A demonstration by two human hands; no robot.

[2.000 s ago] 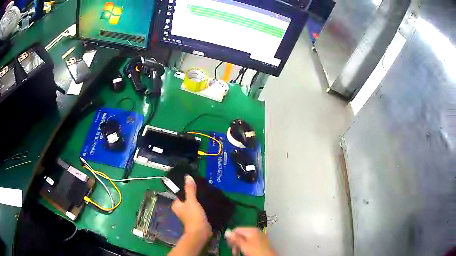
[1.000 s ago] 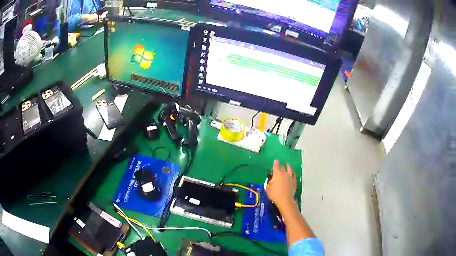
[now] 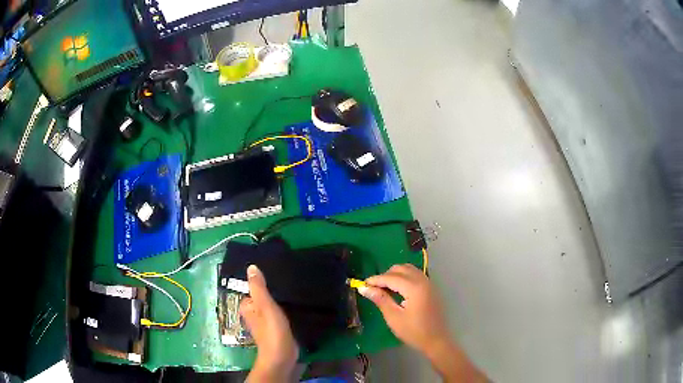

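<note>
A dark phone unit (image 3: 296,280) lies over a silver-edged holder (image 3: 231,320) at the near middle of the green mat. My left hand (image 3: 266,322) is on its left part, thumb on top beside a small white label. My right hand (image 3: 401,303) pinches a yellow-ended data cable (image 3: 357,283) at the phone's right end. Whether the plug is fully inside cannot be told. A white cable (image 3: 213,245) runs to the phone's upper left side. The left fingers are hidden beneath the phone.
Another cabled phone (image 3: 232,187) lies in a holder behind, and one (image 3: 112,322) at the near left. Blue pads (image 3: 337,168) hold black mice (image 3: 359,157). A binder clip (image 3: 416,235) grips the mat's right edge. Tape roll (image 3: 236,61) and scanner (image 3: 153,97) lie below the monitors.
My right hand has moved from the mouse on the right pad to the yellow plug at the phone's end. My left hand is back in view on the phone. The view has tilted down.
</note>
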